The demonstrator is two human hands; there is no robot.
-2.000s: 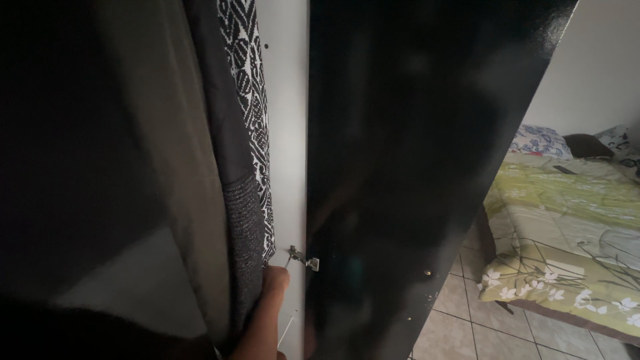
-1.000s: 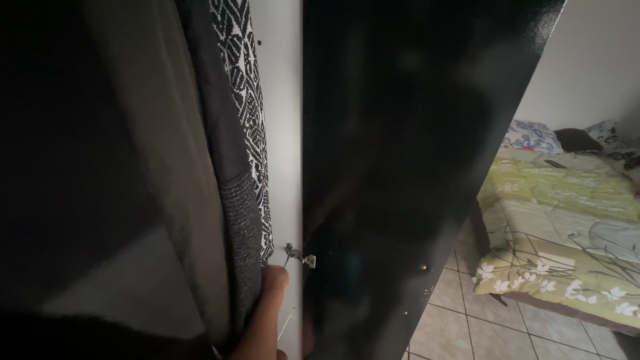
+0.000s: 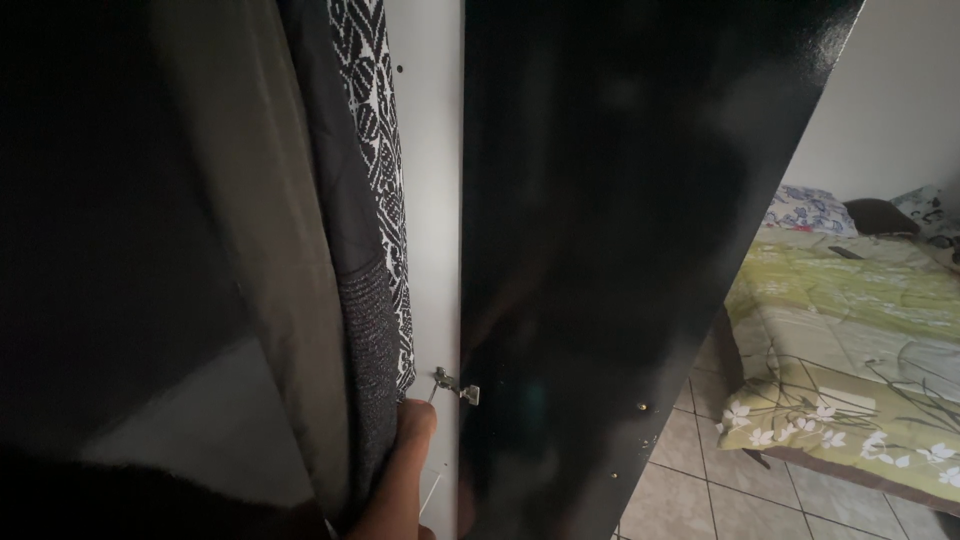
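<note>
My left hand (image 3: 416, 420), as far as its side can be told, reaches up from the bottom, closed around a tool with a thin metal shaft (image 3: 433, 391), seemingly a screwdriver. The grip hides the tool's handle. The shaft points at a metal cabinet hinge (image 3: 444, 377) on the white inner panel (image 3: 431, 187) of a wardrobe. The hinge's cup end (image 3: 471, 394) lies by the edge of the glossy black door (image 3: 570, 225). A black-and-white patterned garment (image 3: 386, 187) hangs just above the hand. A bit of skin shows at the bottom edge; its part is unclear. My right hand is not plainly visible.
Dark ribbed clothing (image 3: 367, 352) and an olive-brown garment (image 3: 277, 225) hang left of the hand. Brass-coloured fittings (image 3: 642, 406) sit on the black door. Beyond it stand a bed with a green floral cover (image 3: 847, 337) and a tiled floor (image 3: 675, 487).
</note>
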